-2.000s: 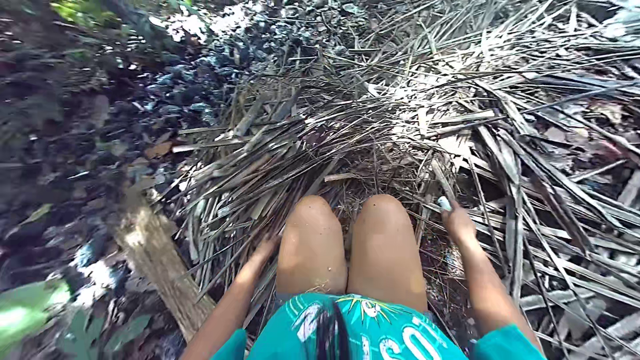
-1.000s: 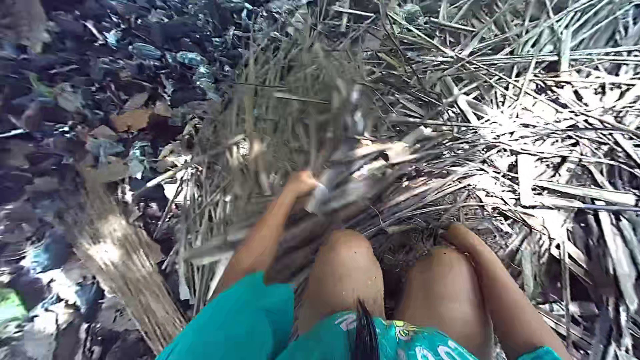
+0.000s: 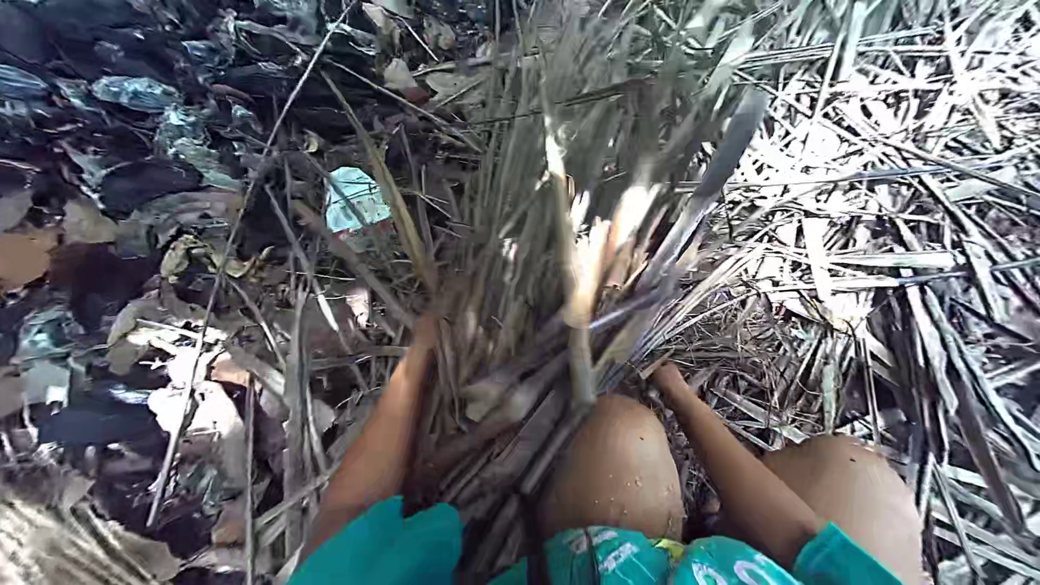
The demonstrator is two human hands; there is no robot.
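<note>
A thick bundle of long dry leaf strips [image 3: 520, 244] stands before my knees, fanning out toward the top. My left hand [image 3: 431, 321] is against the left side of the bundle, its fingers largely hidden among the strips. On the bundle's lower right side is my right hand [image 3: 665, 374], close beside my knee, its fingers also mostly covered. Motion blurs the middle of the bundle. Whether either hand is closed around strips does not show.
More dry strips [image 3: 918, 260] are spread over the ground at right. Dead leaves and crumpled litter [image 3: 138, 93] cover the left side, with a pale plastic scrap [image 3: 355, 199] near the bundle. A fibrous, trunk-like piece [image 3: 65, 528] lies at lower left.
The strips now rise as a bundle between my arms, where they lay flat on the ground two seconds ago. My right hand has moved from beside my right knee to the bundle.
</note>
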